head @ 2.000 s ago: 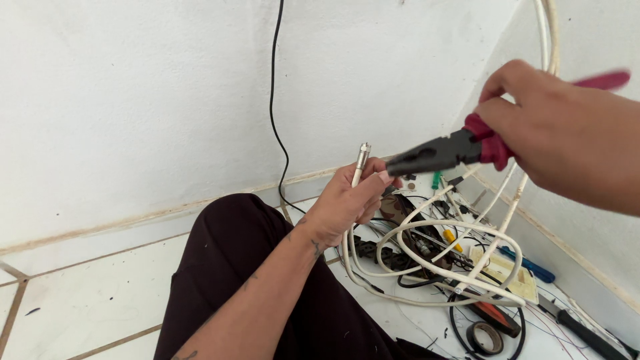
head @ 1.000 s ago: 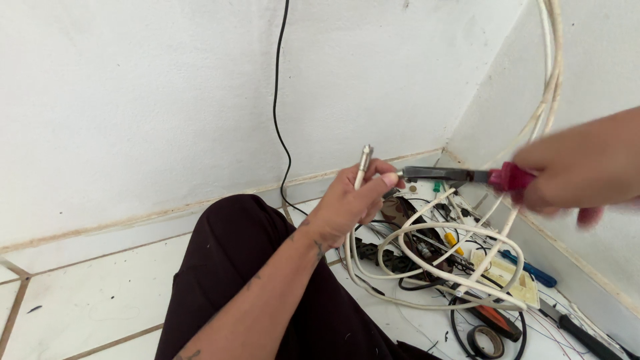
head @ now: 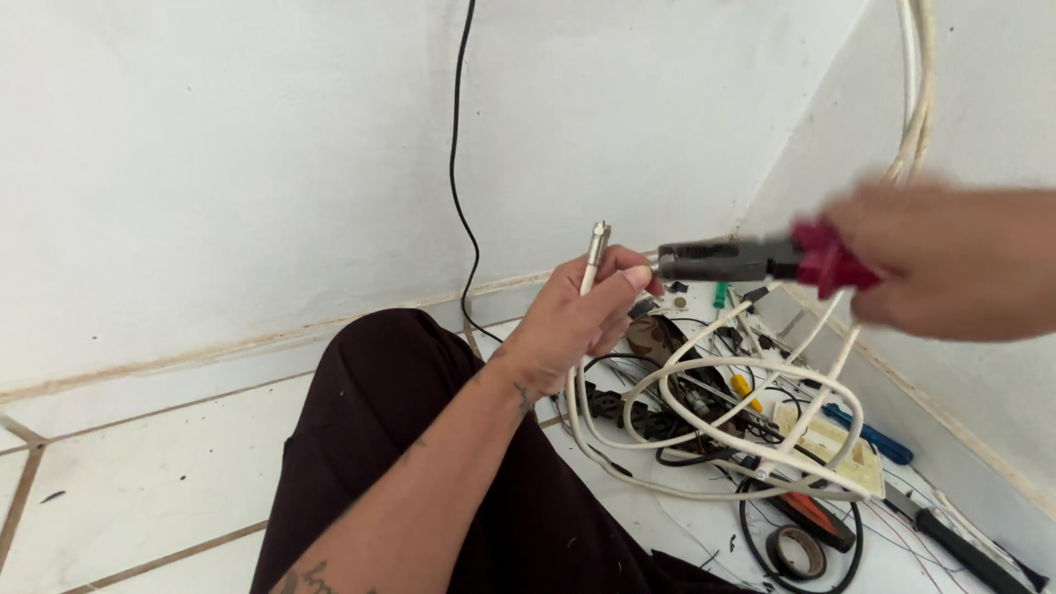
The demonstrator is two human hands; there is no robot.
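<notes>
My left hand (head: 582,318) holds a white coaxial cable (head: 588,280) whose metal connector (head: 599,239) points up above the fingers. Between its thumb and index fingertip is a small, pale metallic piece. My right hand (head: 949,260), blurred, grips the red handles of long-nose pliers (head: 726,260). The tips of the pliers meet the small piece at my left thumb; whether the jaws clamp it is unclear.
Loops of white cable (head: 742,363) lie over a pile of tools on the tiled floor, with a yellowed plastic box (head: 833,441), a blue-handled tool (head: 874,433), a tape roll (head: 796,553) and a knife (head: 949,536). A black cable (head: 454,157) hangs along the wall.
The pliers were above my left thumb two seconds back, tilted down; now they lie nearly level at its tip. My left hand stays in about the same place with the cable.
</notes>
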